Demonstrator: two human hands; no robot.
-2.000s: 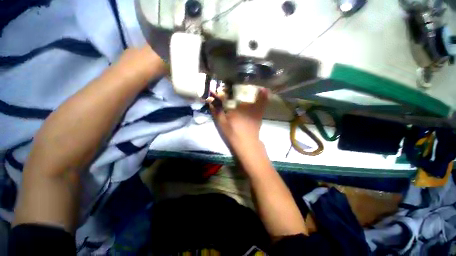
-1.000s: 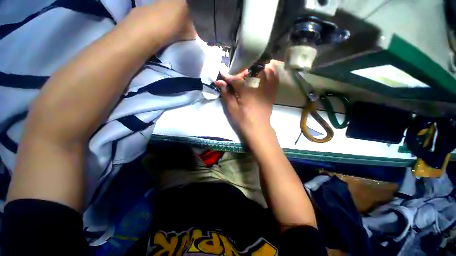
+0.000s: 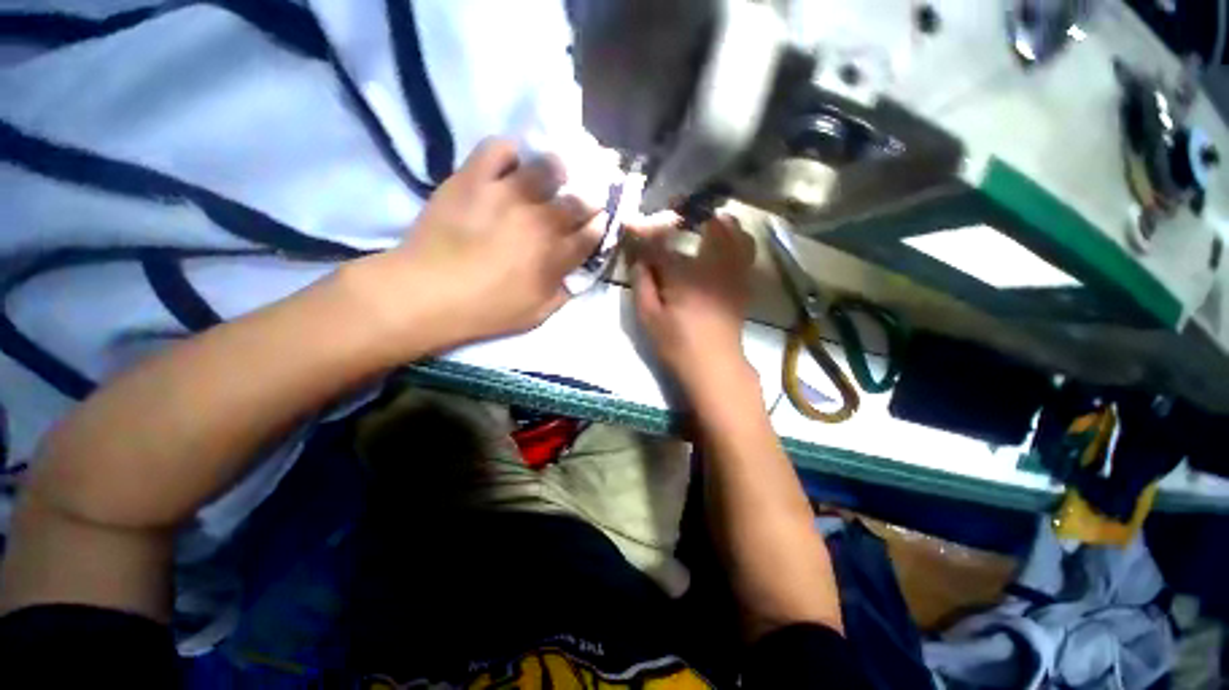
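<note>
Pale grey-blue cloth with dark navy strips (image 3: 270, 155) spreads over the left of the table and up to the needle area. My left hand (image 3: 506, 243) lies on the cloth edge just left of the needle, fingers bent and pressing or pinching it. My right hand (image 3: 694, 283) is right of the needle, below the machine head, its fingertips at a small dark and pale edge; its exact grip is partly hidden. The sewing machine head (image 3: 876, 148), cream with a green band, stands over the fingers. The presser foot is hard to make out.
Scissors with orange and green handles (image 3: 820, 367) lie right of my right hand. A black pad (image 3: 973, 388) and a dark and yellow bundle (image 3: 1112, 452) are further right. The table's green front edge (image 3: 553, 394) runs below my hands. Grey and navy cloth (image 3: 1078, 613) lies lower right.
My left hand has come down from behind the machine head to the cloth edge by the needle. The striped cloth lies flatter and wider at left. My right hand stays near the needle.
</note>
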